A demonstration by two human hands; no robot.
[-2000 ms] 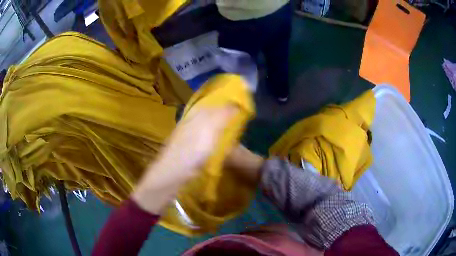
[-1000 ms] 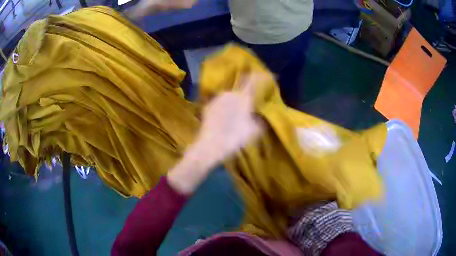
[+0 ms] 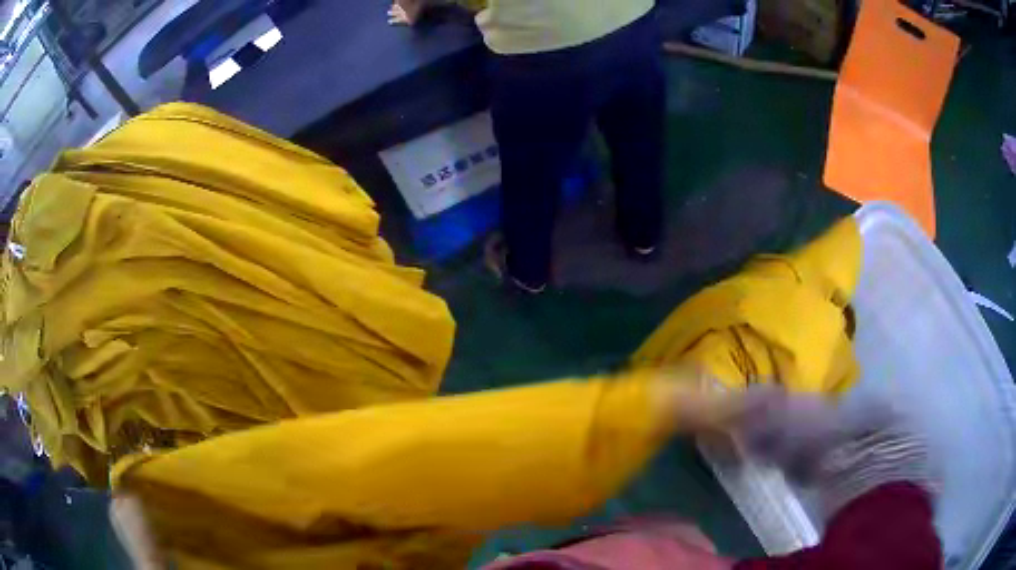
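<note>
A yellow garment (image 3: 412, 457) is stretched across the lower part of the view between my hands. My right hand (image 3: 696, 401), blurred, grips its right end beside the bin; a grey checked oversleeve covers that forearm. My left hand (image 3: 134, 529) is at the garment's left end, low at the left, mostly hidden by cloth and the picture's edge. A thick pile of yellow garments (image 3: 234, 278) hangs at the left. Another yellow garment (image 3: 780, 306) lies over the near-left edge of a large whitish plastic bin (image 3: 947, 367).
An orange folded chair-like panel (image 3: 886, 111) stands behind the bin. A person in dark trousers (image 3: 579, 134) stands ahead at a dark table (image 3: 368, 72). A white box with printing (image 3: 446, 167) is below that table. The floor is green.
The handled garment has gone from bunched to stretched sideways. My left hand has moved down to the far left. My right hand now shows near the bin, where the garment over its edge is visible again.
</note>
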